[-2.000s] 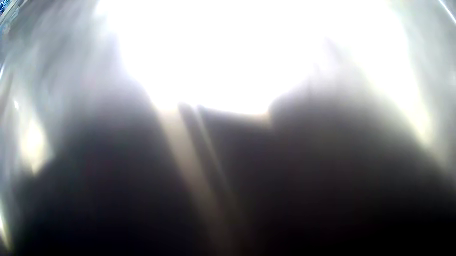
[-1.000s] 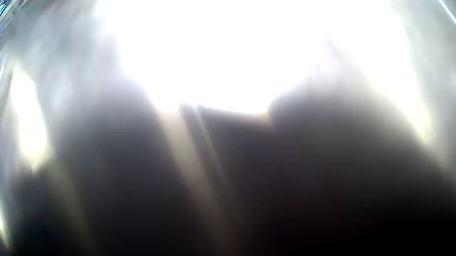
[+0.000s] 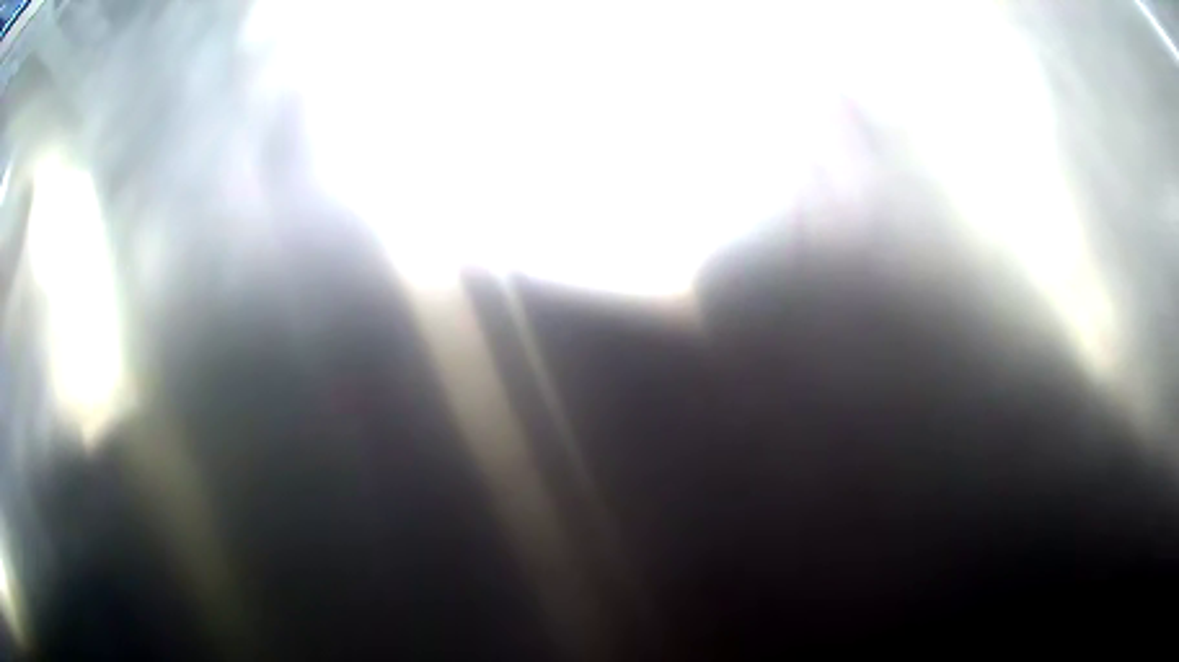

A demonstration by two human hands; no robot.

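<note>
The head view is badly blurred and overexposed, and no object can be made out. A white glare (image 3: pixel 582 142) fills the upper middle. A dark, shapeless area (image 3: pixel 828 491) fills the lower part, crossed by a pale slanting streak (image 3: pixel 478 401). What these belong to cannot be told. Neither my left hand nor my right hand can be seen.
A bright elongated patch (image 3: pixel 80 298) lies at the left, and another bright band (image 3: pixel 1047 246) slants down at the right. A small bluish patch shows in the top left corner. Nothing else can be told apart.
The bright patch at the left is larger and brighter than two seconds ago, and a faint streak now runs below it. The rest of the view looks nearly the same.
</note>
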